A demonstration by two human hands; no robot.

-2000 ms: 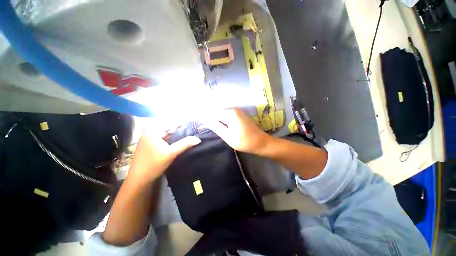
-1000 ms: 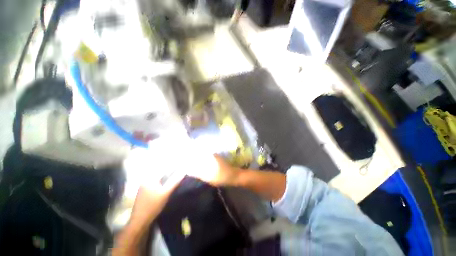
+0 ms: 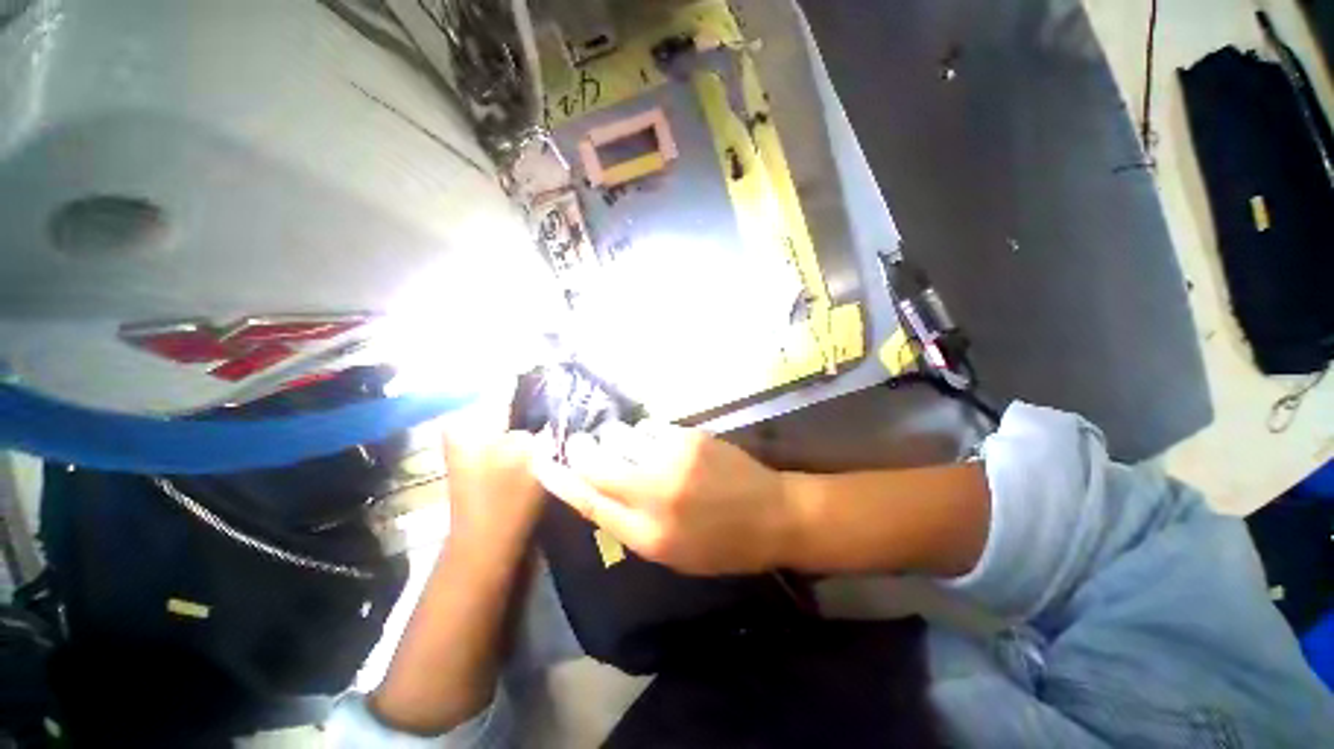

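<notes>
A black fabric bag (image 3: 632, 612) with a small yellow label hangs over the lap, its top edge up at the machine's front under the bright lamp. My right hand (image 3: 680, 495) pinches the bag's top edge, fingers bent. My left hand (image 3: 490, 468) holds the top edge on the left, partly washed out by glare. The two hands are close together. The clamp plate (image 3: 685, 190), edged with yellow tape and with a pink-brown window, lies just beyond. Glare hides the needle area and the detail at the fingertips.
The white machine head (image 3: 264, 161) with red marks fills the upper left, a blue air hose (image 3: 220, 436) crossing it. A black bag pile (image 3: 190, 585) is at left. A small dark-handled tool (image 3: 931, 325) is right of the plate. Another black bag (image 3: 1261, 220) lies on the right table edge.
The view swung away and back, now closer to the plate. My right hand has turned and moved in beside my left at the bag's top edge, covering part of the bag.
</notes>
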